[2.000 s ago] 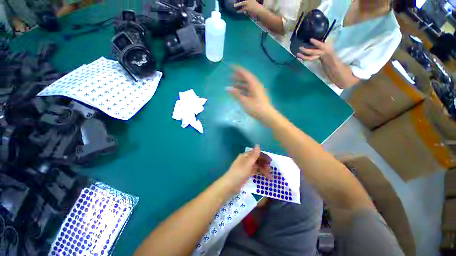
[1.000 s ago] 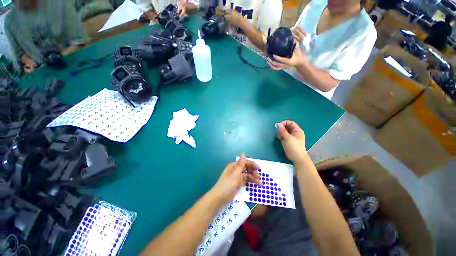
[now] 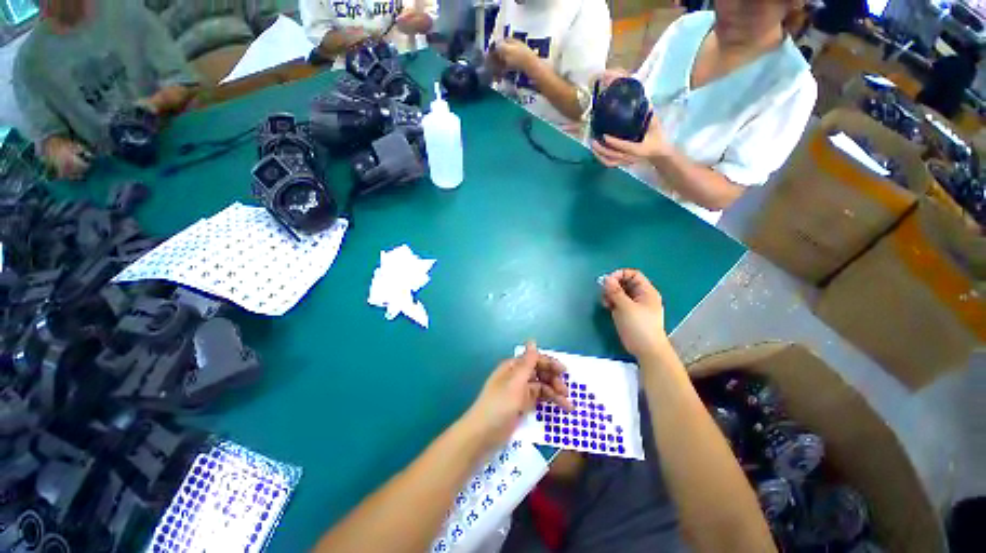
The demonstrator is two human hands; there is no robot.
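Note:
A small white sheet with rows of purple dot stickers [image 3: 589,416] lies at the table's near edge, over my lap. My left hand [image 3: 517,391] grips its upper left corner, fingers partly over the dots. A longer printed label sheet [image 3: 492,499] lies below it, partly under my left forearm. My right hand [image 3: 633,306] is raised to the right above the table edge, thumb and finger pinched on a tiny pale piece, too small to identify.
Black mounting brackets [image 3: 76,313] pile at left, beside bagged sticker sheets [image 3: 222,502]. A label sheet [image 3: 243,259], cameras [image 3: 297,194], scrap paper [image 3: 400,283] and a squeeze bottle [image 3: 443,146] lie ahead. An open carton [image 3: 865,432] of cameras stands right. Several people sit opposite; one holds a black camera [image 3: 621,111].
My right hand has come back from over the table's middle to the right edge, and pinches a tiny piece. My left hand stays on the dot sheet. The view has shifted.

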